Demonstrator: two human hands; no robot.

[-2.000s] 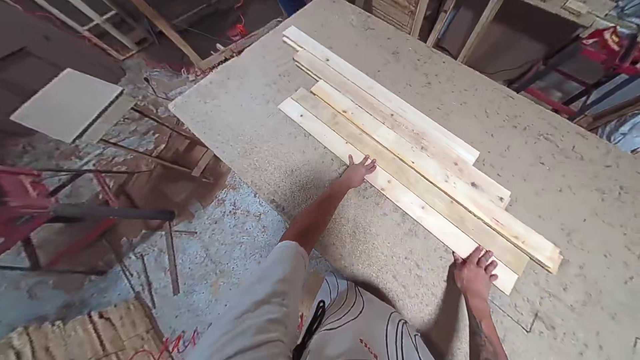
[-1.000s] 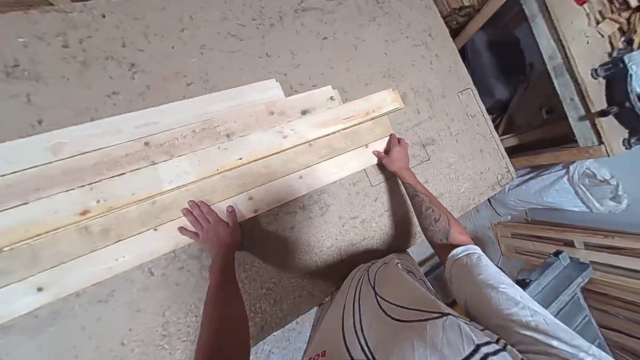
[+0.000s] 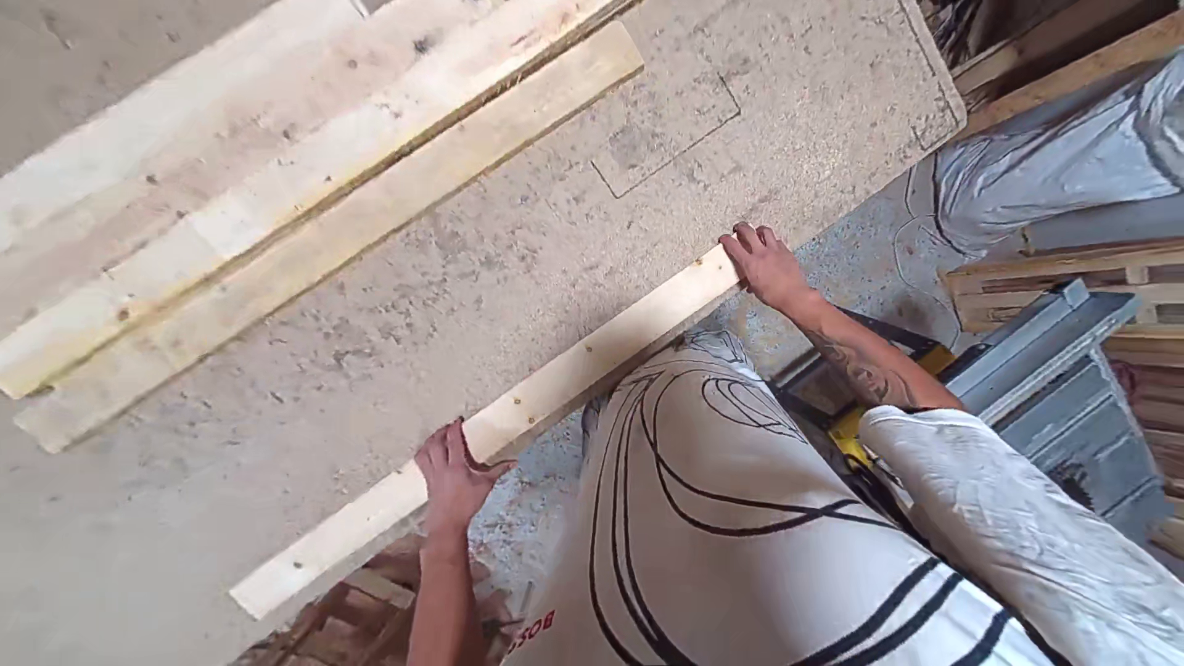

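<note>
A narrow pale wooden board (image 3: 592, 350) with knots lies along the near edge of a chipboard tabletop (image 3: 518, 268). My left hand (image 3: 458, 476) grips it left of its middle, fingers over the top and thumb at the near side. At its right end, my right hand (image 3: 766, 264) has its fingers curled over the corner. Farther in on the tabletop lie several more boards side by side; the nearest of these is a yellowish board (image 3: 370, 250), apart from the one in my hands. The undersides of both hands are hidden.
Pencil-like lines (image 3: 666, 153) mark the tabletop. Past its right edge are a white plastic sheet or bag (image 3: 1064, 157), wooden slats (image 3: 1091, 268) and a grey metal machine or stand (image 3: 1082, 407). Wood offcuts (image 3: 370, 601) lie below the near edge.
The nearest board has come away from the group and now lies at the tabletop's near edge, both hands on it. Earlier it lay against the other boards. The view has shifted strongly.
</note>
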